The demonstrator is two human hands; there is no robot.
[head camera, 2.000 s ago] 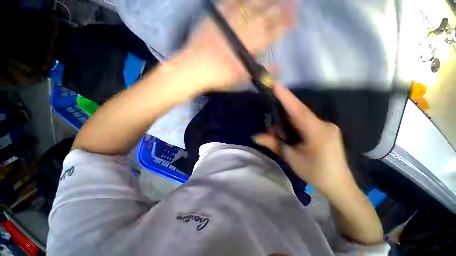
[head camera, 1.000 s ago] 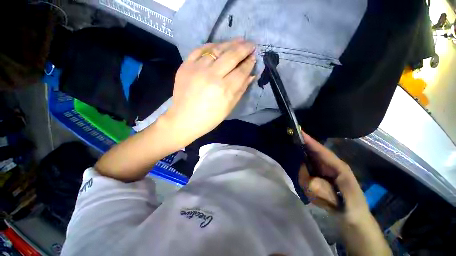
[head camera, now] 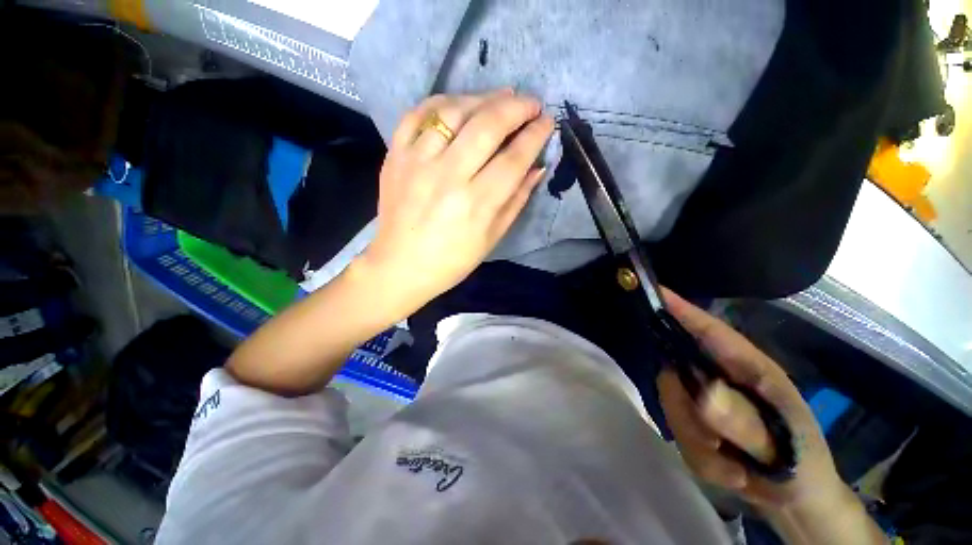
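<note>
The garment panel lies over the table edge, with its grey interfacing [head camera: 597, 53] up and black cloth [head camera: 794, 202] at its right. Two close stitch lines [head camera: 650, 130] run across the grey side. My left hand [head camera: 458, 176], with a ring, lies on the grey side at their left end; its fingertips are bent, and what is under them is hidden. My right hand [head camera: 746, 415] holds the long black tailor's shears [head camera: 626, 279] by the handles. The blades are slightly apart, with the tips at the left end of the stitch lines. A small black strip [head camera: 563, 176] lies beside the blades.
The table edge with a printed ruler [head camera: 282, 48] is at upper left, with orange tape [head camera: 130, 13]. An orange-yellow piece [head camera: 902, 179] lies on the machine bed at right. Blue baskets [head camera: 160, 256], a green tray [head camera: 235, 275] and dark cloth [head camera: 208, 176] are at left.
The shears came down from across the left hand to the stitch lines, and their blades have since parted slightly. The left hand has settled on the grey side, which was blurred before.
</note>
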